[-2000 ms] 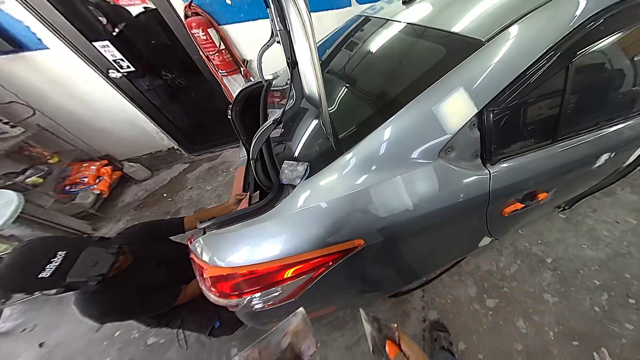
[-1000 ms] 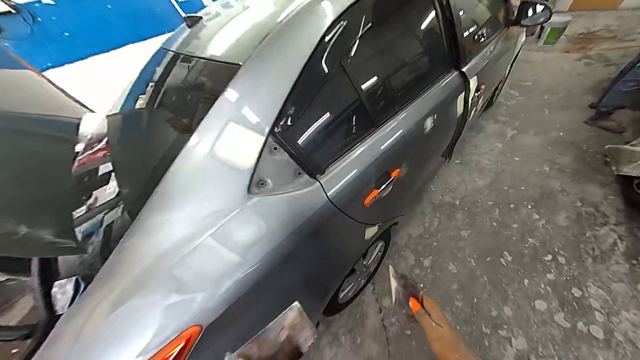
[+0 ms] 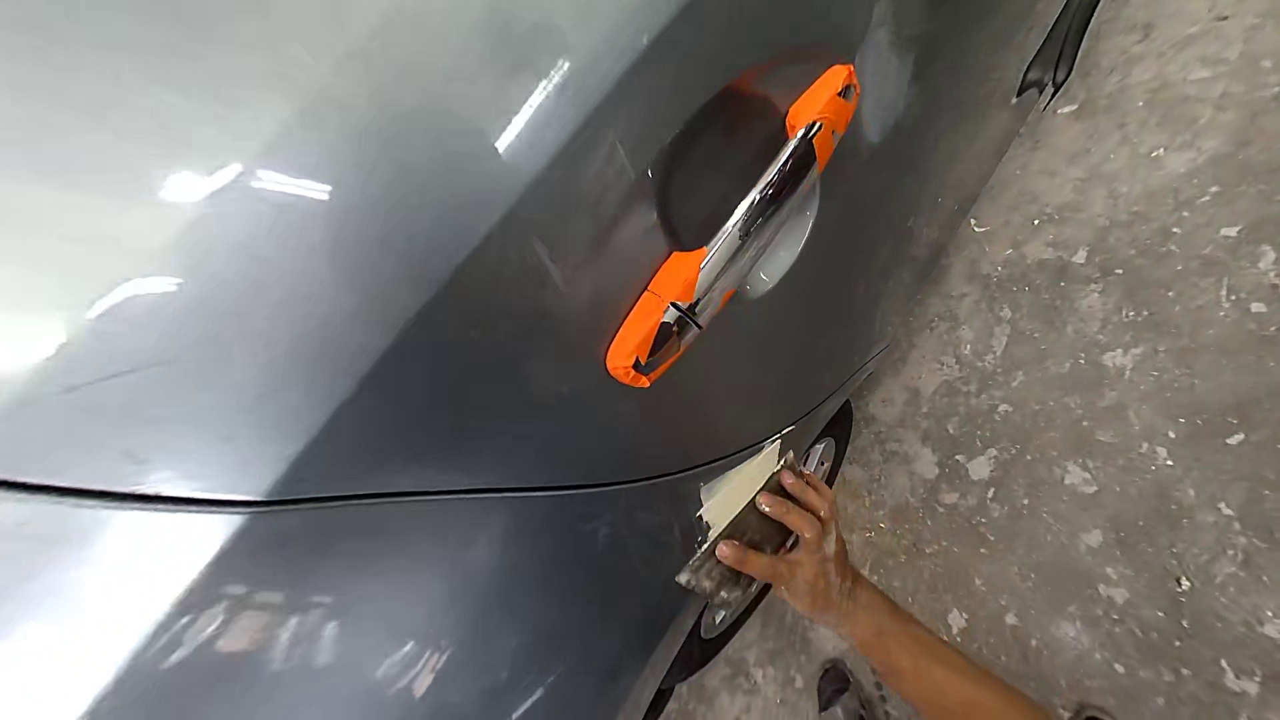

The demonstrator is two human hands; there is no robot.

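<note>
My right hand (image 3: 805,550) grips a flat, stained spreader (image 3: 745,545), held against the grey car body just above the rear wheel. Next to the spreader's edge, a pale yellowish patch of body filler (image 3: 738,487) lies on the panel, close below the door seam. Up from there is the chrome door handle (image 3: 750,215), with orange masking tape (image 3: 640,335) around both its ends. My left hand is out of view.
The rear wheel (image 3: 725,610) shows partly behind my hand. Grey door and quarter panels (image 3: 450,590) fill the left side. A speckled concrete floor (image 3: 1120,400) spans the right, with a dark shoe (image 3: 838,690) at the bottom.
The view has moved in close to the door handle and wheel arch. My right hand, earlier out over the floor with the spreader, now has it against the panel.
</note>
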